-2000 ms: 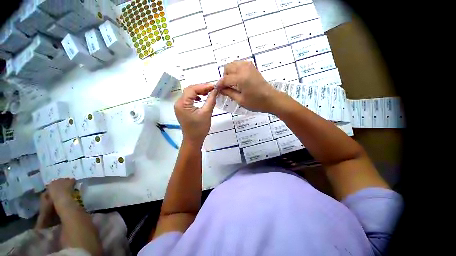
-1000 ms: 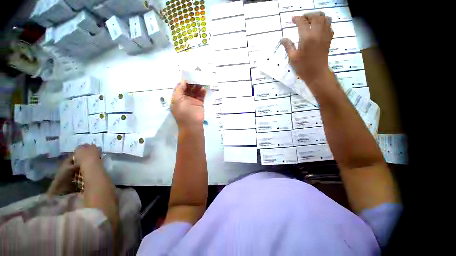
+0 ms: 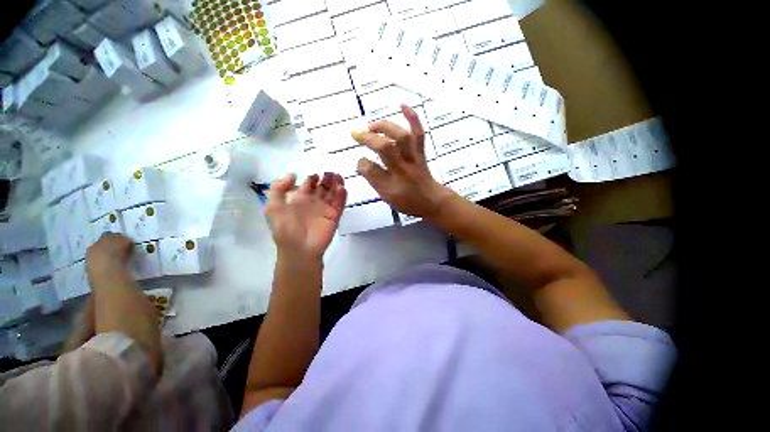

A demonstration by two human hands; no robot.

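White product cartons lie edge to edge in a block before me; those at the right show small dark print. A long label strip lies slanting over them, and its other end hangs past the block at the right over the brown carton. My left hand is palm up with fingers apart, over the left edge of the block. My right hand is over the cartons below the strip, fingers spread and partly bent. I see nothing held in either hand.
Blue-handled cutters lie partly behind my left hand. A small label roll stands left of them. A sheet of gold seals lies at the back. Another person's hand is at sealed cartons. A brown carton is at right.
My right hand has come back from the far right cartons towards my left hand. The strip now lies farther back across the block. My left hand is lower and turned palm up. The view has shifted.
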